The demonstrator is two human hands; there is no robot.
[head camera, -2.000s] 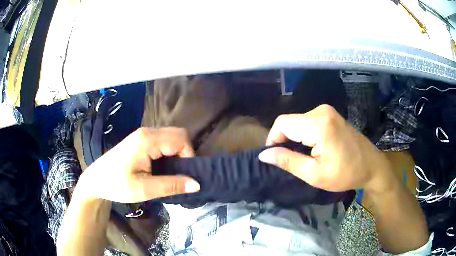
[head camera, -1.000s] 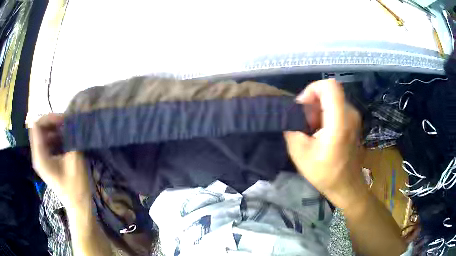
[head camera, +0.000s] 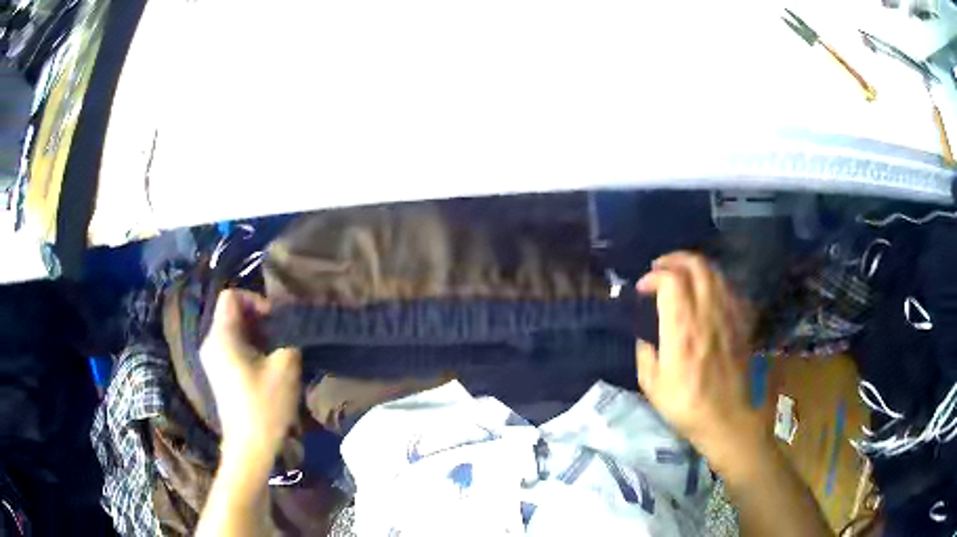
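Note:
A dark, gathered elastic waistband [head camera: 451,321] runs across my lap, joined to a brown garment [head camera: 394,252] that lies behind it towards the table edge. My left hand [head camera: 250,362] grips the waistband's left end. My right hand [head camera: 695,351] is at its right end, fingers curled over the dark cloth; the fingertips are slightly blurred. A small white bit [head camera: 615,283] shows on the garment near my right fingers. More dark band and brown cloth show below the waistband.
The white table [head camera: 441,105] lies ahead, with snips [head camera: 834,58] and another tool [head camera: 939,121] at its right. Plaid cloth [head camera: 131,441] is heaped at left. Dark garments with white drawcords [head camera: 918,420] and a yellow-brown surface [head camera: 824,420] are at right.
The waistband was stretched wide and raised over the table edge a second ago. It is now lower, shorter and more gathered. My left hand has moved inward to the right.

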